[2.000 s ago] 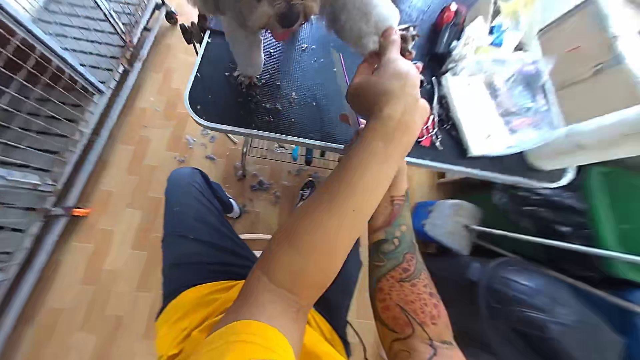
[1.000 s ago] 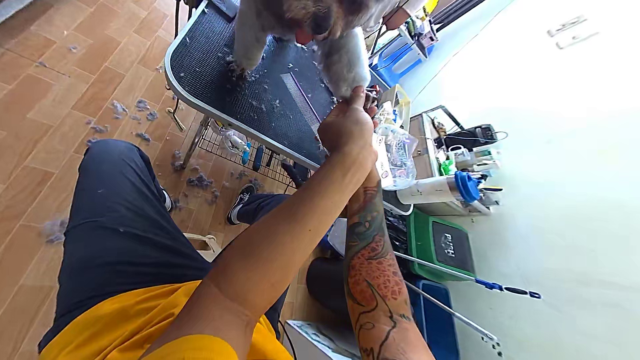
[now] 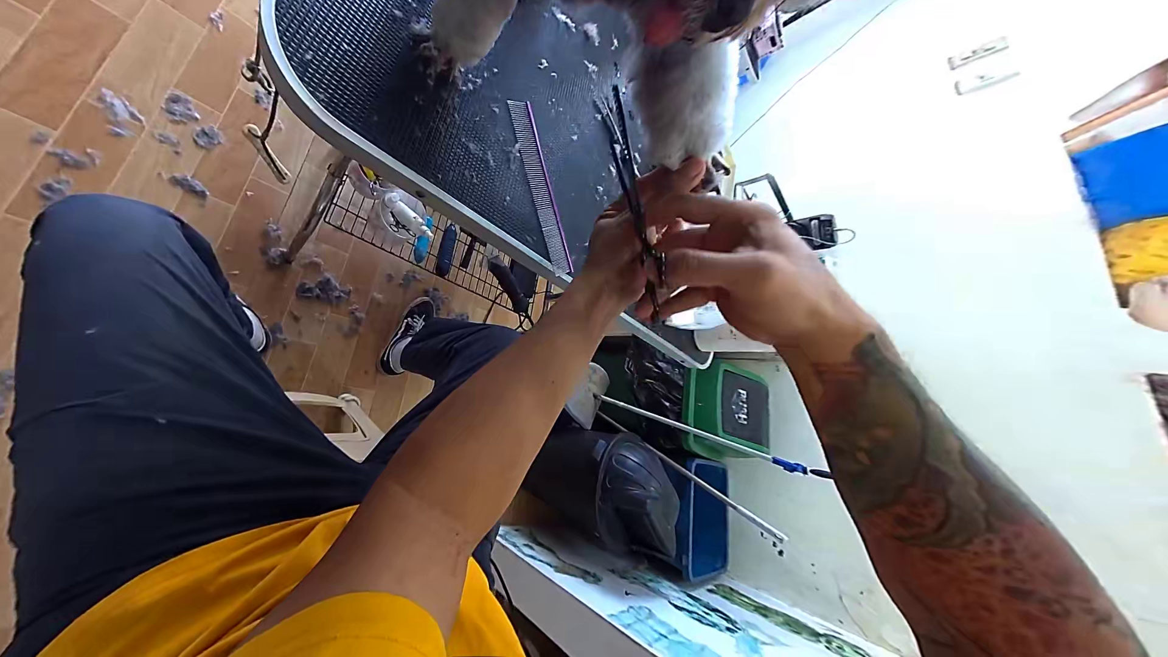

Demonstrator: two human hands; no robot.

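Note:
A dog's fluffy front leg [image 3: 680, 96] stands at the top of the head view, its paw end against the fingers of my left hand [image 3: 630, 228]. My right hand [image 3: 744, 260], on the tattooed arm, holds dark grooming scissors [image 3: 628, 178] by the finger loops, their blades pointing up beside the leg and slightly apart. A metal comb with a purple spine [image 3: 540, 187] lies on the black grooming table [image 3: 438, 146]. The dog's other front leg [image 3: 465, 32] rests on the table at the left. Most of the dog's head is cut off by the top edge.
Clippings lie on the table and tiled floor [image 3: 164, 55]. A wire rack [image 3: 365, 219] with bottles and tools hangs under the table. Below right are a green bin [image 3: 730, 406], a blue bin [image 3: 707, 520] and long poles [image 3: 684, 424]. A white wall [image 3: 912, 182] rises at the right.
The scissors now show plainly, upright beside the leg. My right hand, earlier largely hidden behind my left hand and forearm, has come out to the right. The view has turned and looks closer.

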